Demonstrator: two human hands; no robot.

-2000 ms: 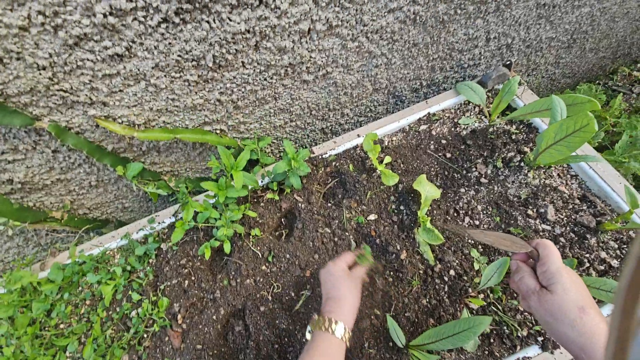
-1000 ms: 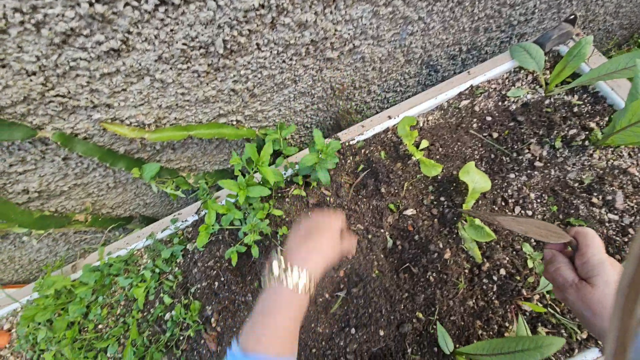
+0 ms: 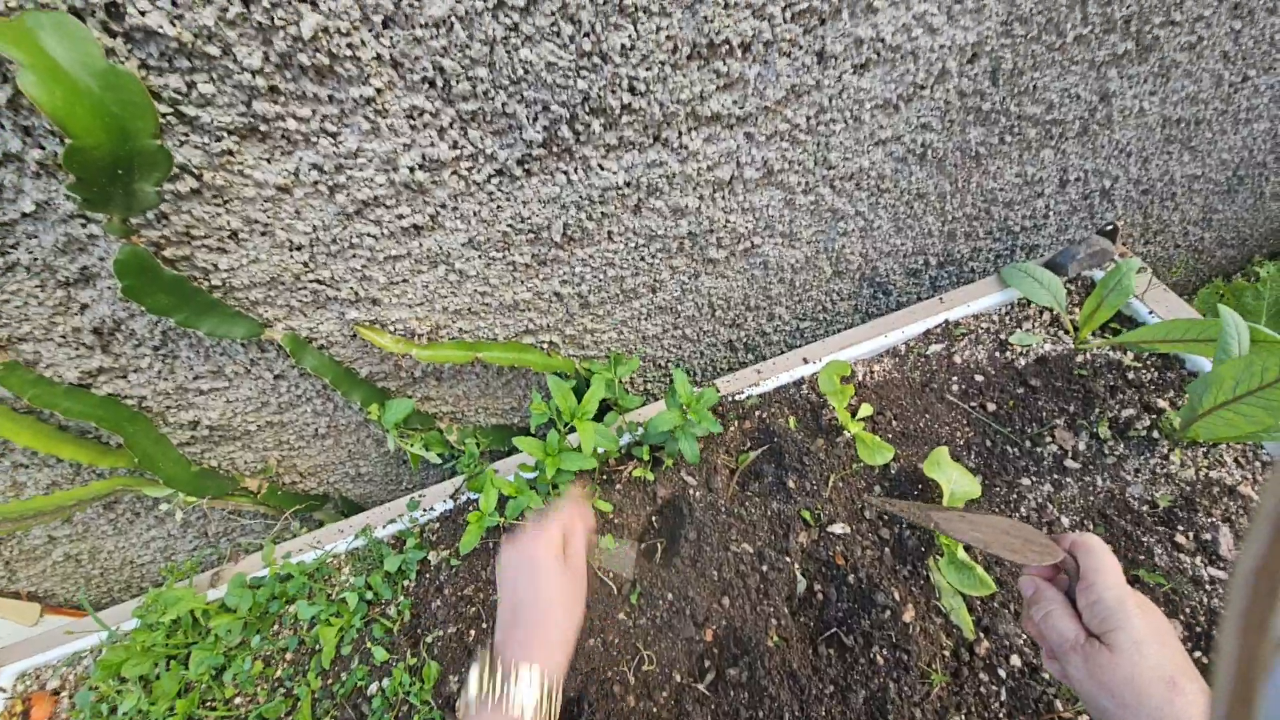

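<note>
My left hand, blurred and with a gold-coloured band at the wrist, is over the dark soil, just below a leafy green plant by the bed's edge. Its fingertips are hard to make out, so I cannot tell if it holds anything. My right hand grips a small garden trowel with a soil-stained, pointed blade aimed left. The blade lies across the view of a lettuce seedling; another seedling grows up and to the left of it.
A white-sided border runs diagonally along a rough pebbled wall. Flat cactus stems climb at left. Low green ground cover fills the lower left. Broad-leaved plants stand at right, near a dark object on the border's corner.
My left hand has moved left across the soil, towards the leafy plant; two seconds ago a bit of green was at its fingertips. My right hand still holds the trowel. The view has shifted.
</note>
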